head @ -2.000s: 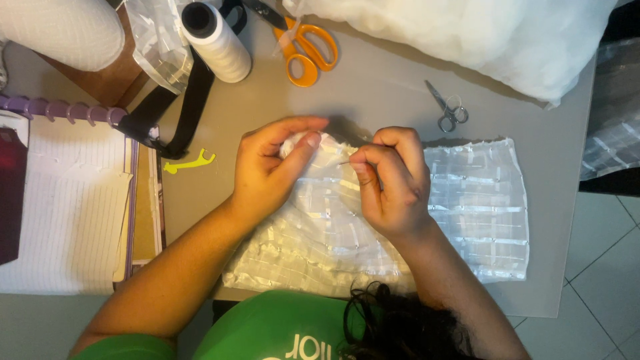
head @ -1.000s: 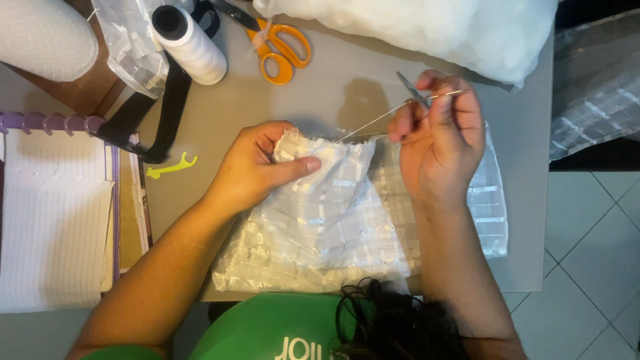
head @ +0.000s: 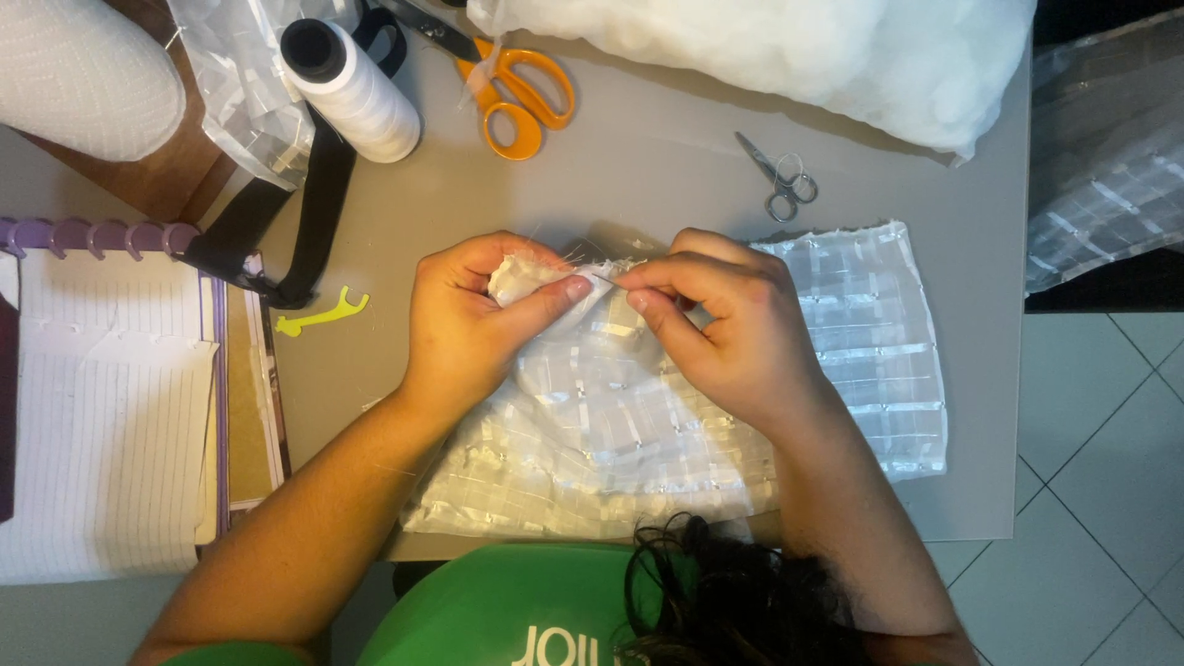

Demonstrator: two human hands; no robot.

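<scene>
My left hand (head: 486, 319) pinches the gathered upper edge of a sheer white checked fabric (head: 592, 398), thumb on top. Between the thumb and forefinger of my right hand (head: 731, 319) is a thin sewing needle (head: 606, 279), its tip at the fabric edge beside my left thumb. The fabric spreads down toward my body, and a flat part of it or another piece (head: 879, 361) lies to the right, partly under my right forearm. Small metal scissors (head: 780, 180) with a loop of thread on them rest above my right hand.
Orange-handled scissors (head: 513, 134), a white thread cone (head: 370, 102) and a black strap (head: 314, 213) lie at the upper left. A bag of white stuffing (head: 786, 55) is at the top. On the left are a ring-bound notebook (head: 111, 416) and a yellow-green plastic piece (head: 324, 314).
One second ago my right hand was raised away from the fabric, with the small scissors and a drawn thread. Now the scissors lie on the table and my right hand is back at the fabric edge.
</scene>
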